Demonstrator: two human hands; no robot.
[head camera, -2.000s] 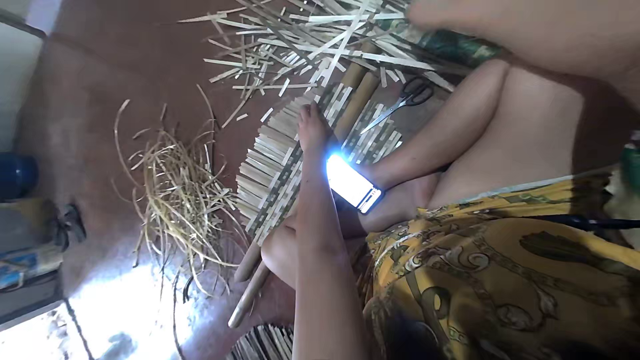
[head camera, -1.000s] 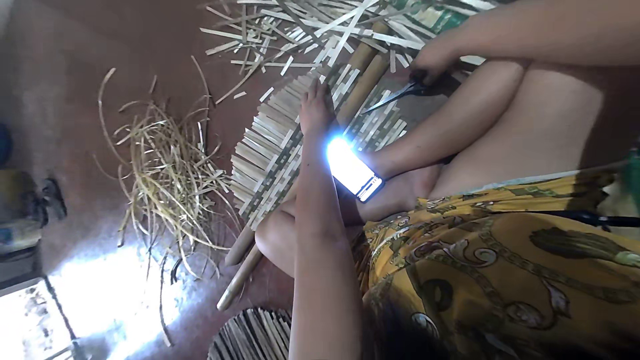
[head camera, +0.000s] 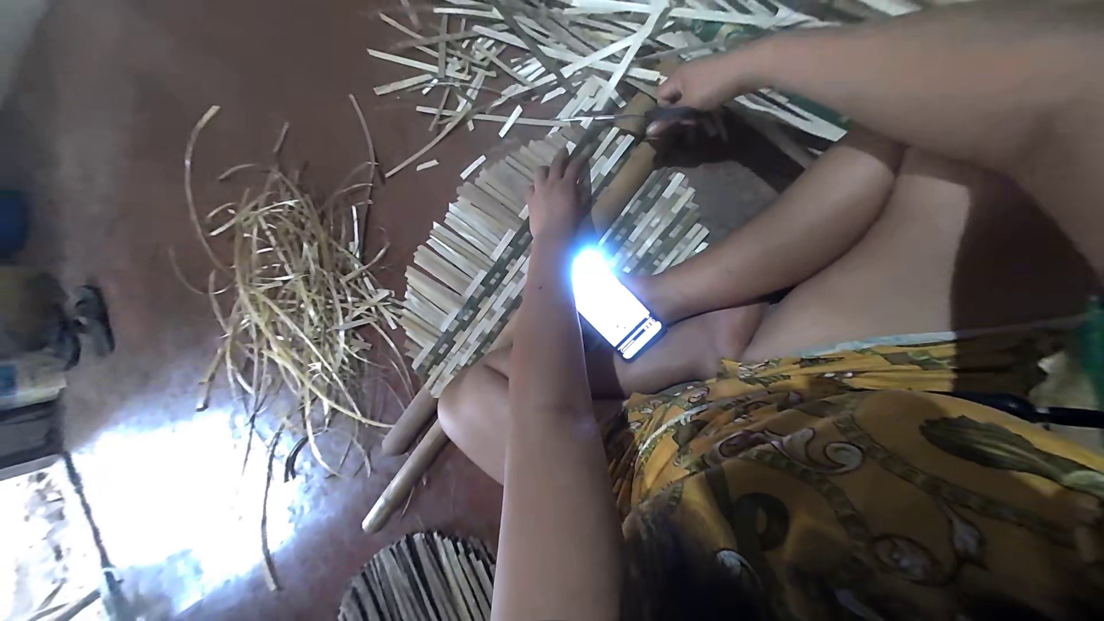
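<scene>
My left hand (head camera: 559, 197) lies flat on a partly woven mat of bamboo strips (head camera: 483, 250), its fingers slightly spread near the mat's edge. My right hand (head camera: 703, 86) grips scissors (head camera: 677, 114) by the dark handles; the thin blades point left over the upper end of the mat. Bamboo poles (head camera: 625, 177) cross the mat diagonally, and their lower ends (head camera: 388, 492) stick out past my knee. Whether the blades touch a strip cannot be told. A lit phone (head camera: 614, 302) rests against my legs beside my left forearm.
Loose bamboo strips (head camera: 552, 43) are strewn at the top. A tangled heap of thin fibre strips (head camera: 293, 293) lies on the floor at left. Another round piece made of strips (head camera: 423, 582) is at the bottom edge. Bright light falls on the floor at lower left.
The scissors lay on the floor two seconds ago; my right hand has taken them up and moved them left, over the mat's upper end. My left hand stays on the mat.
</scene>
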